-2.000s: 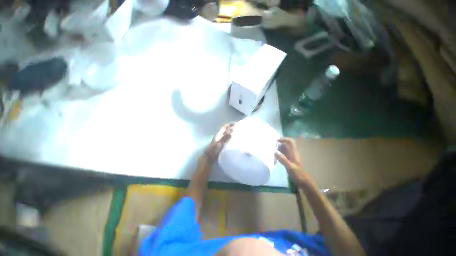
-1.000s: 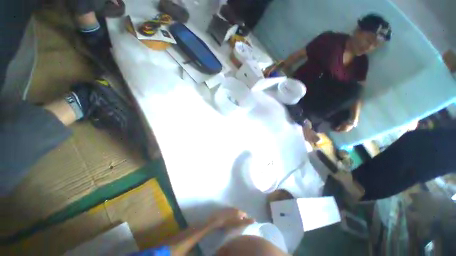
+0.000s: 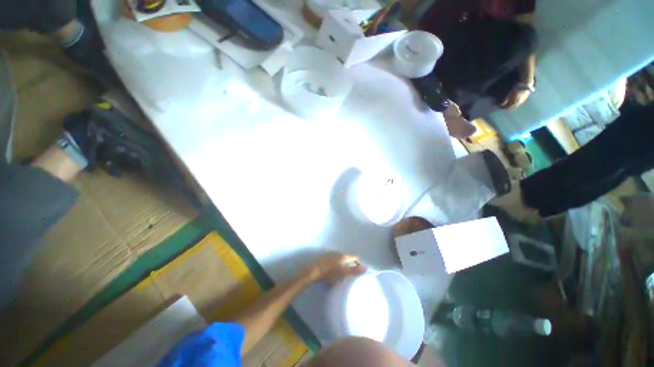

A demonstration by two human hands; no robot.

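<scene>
A white round bowl (image 3: 409, 315) lies at the sheet's near corner, its inside brightly lit. My left hand (image 3: 338, 267) is at the bowl's upper left rim, fingers drawn together; a small pale spot shows at the fingertips. Whether it grips the rim or a small item is unclear. My right hand is not visible. A rounded patch of bare skin covers the bowl's lower edge. Another white bowl (image 3: 380, 195), overexposed, sits farther up the sheet. A white carton (image 3: 473, 245) lies beyond the near bowl, with a round brown item (image 3: 412, 227) partly behind it.
The white sheet (image 3: 251, 158) holds more white bowls (image 3: 313, 80), a second carton (image 3: 344, 36) and a dark long case (image 3: 247, 21). A dark-lined bowl (image 3: 495, 172) is at the right. A bottle (image 3: 502, 321) lies on the green floor. People's legs and arms surround the sheet.
The view has turned left, then dipped since a second ago, showing more of the near bowl. My right hand, seen on the bowl two seconds ago, is out of sight. The bowl's bright inside now shows.
</scene>
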